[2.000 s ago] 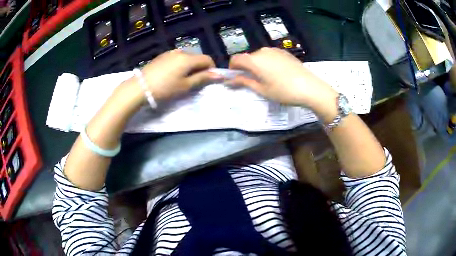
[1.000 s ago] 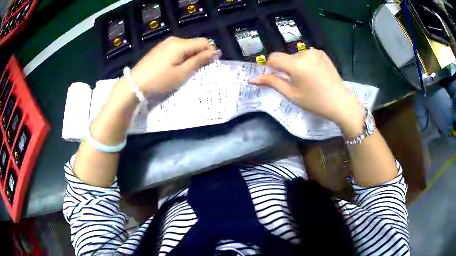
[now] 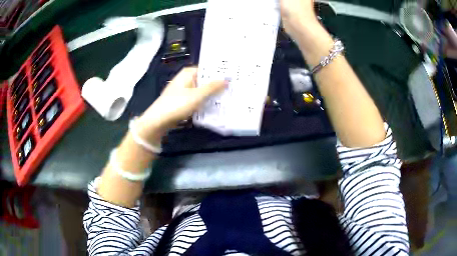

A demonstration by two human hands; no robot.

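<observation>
A printed white label strip (image 3: 238,60) stands lengthwise over the black foam tray (image 3: 175,142). My left hand (image 3: 180,97) holds its lower left edge, thumb on the print. My right hand (image 3: 298,15) is at the strip's upper right edge, cut off by the top of the picture; its fingertips and grip are hidden. A blank curled part of the band (image 3: 133,62) lies to the left, with a rolled end. A black electronic unit (image 3: 305,92) with a white label and gold disc sits right of the strip. Another unit (image 3: 175,42) shows left of it.
A red foam tray (image 3: 75,102) with black units lies at the left on the dark green bench. The bench's front edge (image 3: 235,172) runs before my body. A small white fan (image 3: 417,22) and a stand with oddments (image 3: 426,95) are at the right. Part of a person's hand shows at the far right.
The strip has turned from lying across the tray to lengthwise away from me. My right hand has moved up and forward. The rolled end has shifted, and the view has moved.
</observation>
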